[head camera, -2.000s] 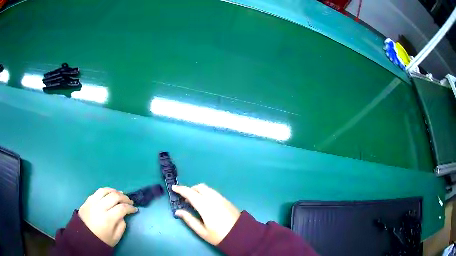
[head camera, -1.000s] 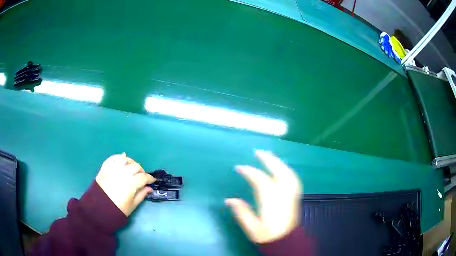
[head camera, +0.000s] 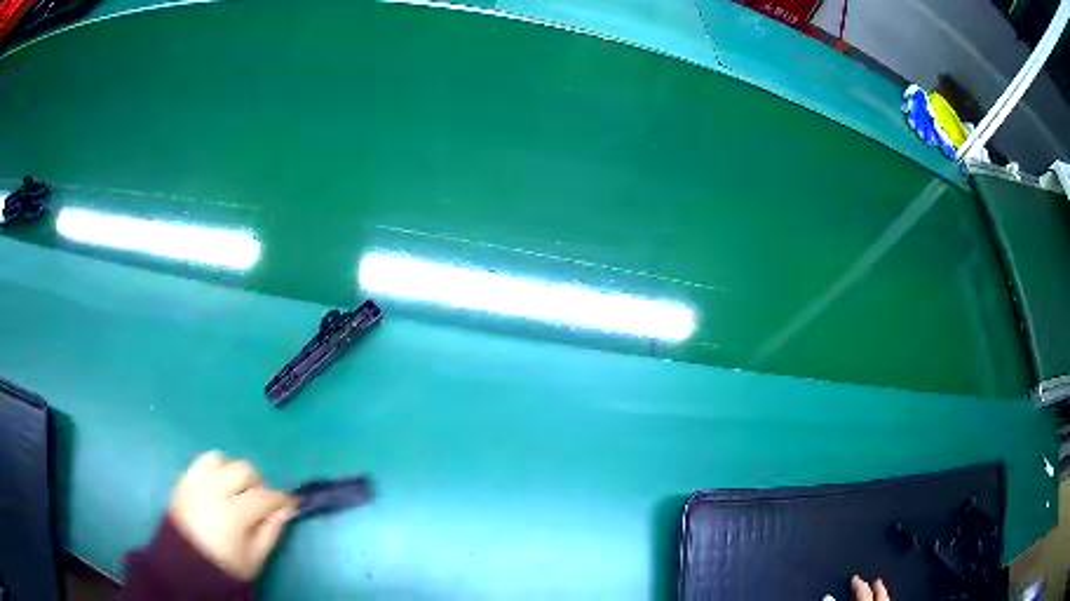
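Observation:
A long black plastic part (head camera: 324, 352) lies slanted on the teal-green worktop, near the belt's edge, with a small bump on its upper side. My left hand (head camera: 229, 514) holds another black plastic part (head camera: 333, 495) by its left end, over the near worktop; it is blurred. My right hand (head camera: 866, 589) is cut off by the bottom edge, over the right-hand tray (head camera: 763, 534); only fingertips show, and whether they hold anything cannot be told. Loose black parts (head camera: 972, 534) are heaped at that tray's right end.
The green conveyor belt (head camera: 528, 153) curves beyond the worktop (head camera: 528, 411). A dark clump of parts (head camera: 24, 202) sits on it at the left edge. A left-hand tray (head camera: 24, 493) is at the left edge. A blue and yellow item (head camera: 935, 120) is at the far right.
My right hand has moved right and down to the tray. One part now lies apart near the belt; my left hand holds another, lower down. The clump on the belt has moved left.

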